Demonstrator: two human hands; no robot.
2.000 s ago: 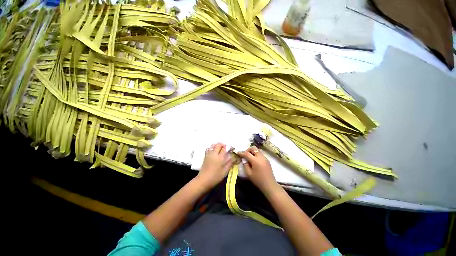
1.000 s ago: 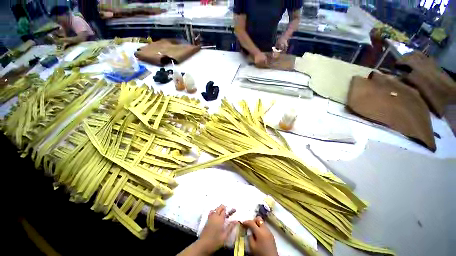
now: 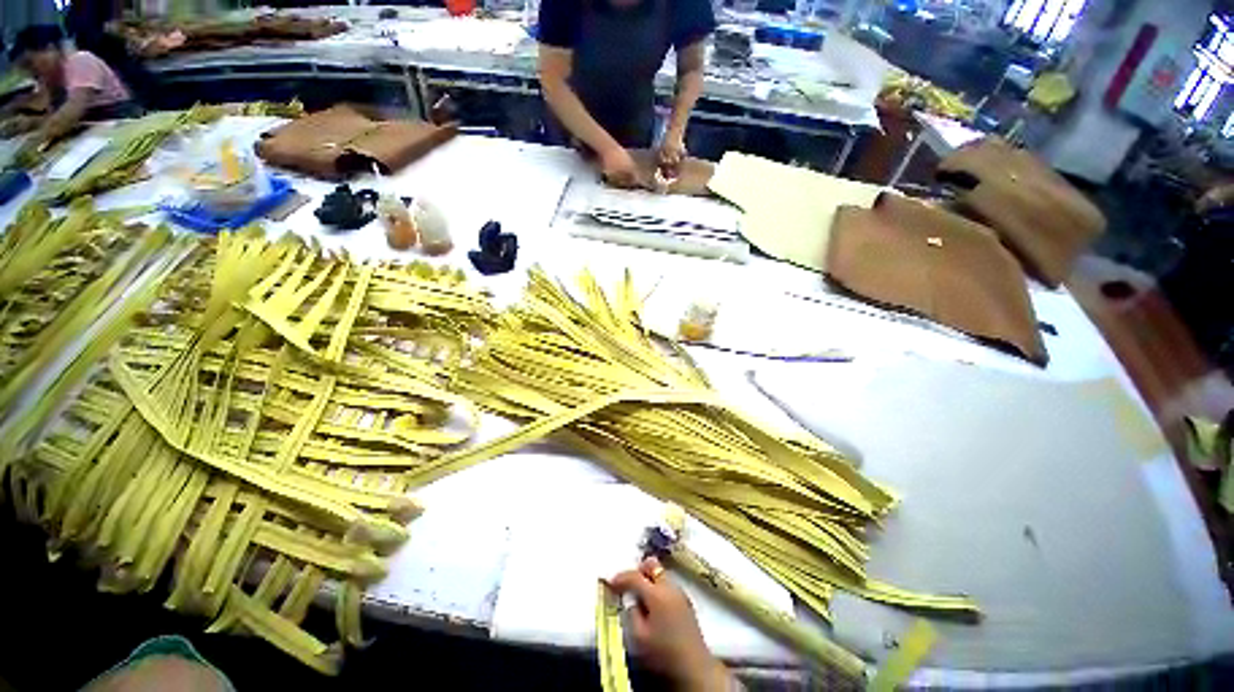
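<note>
My right hand is at the table's near edge, its fingers closed on the upper end of a yellow strap that hangs down out of the picture. My left hand is not in view; only a green sleeve shows at the lower left. A stained stick with a dark clotted head lies just right of my right hand. The white work board lies at the near edge. Crossed yellow straps are stacked at left. A loose strap pile fans out beyond the stick.
A grey sheet lies at right. A small bottle stands beyond the pile, with more bottles and black lumpy objects farther left. A blue tray is far left. Brown panels and a person are across the table.
The view has lifted and turned right, showing more of the room. My left hand has left the strap and the picture. My right hand still holds the strap's end.
</note>
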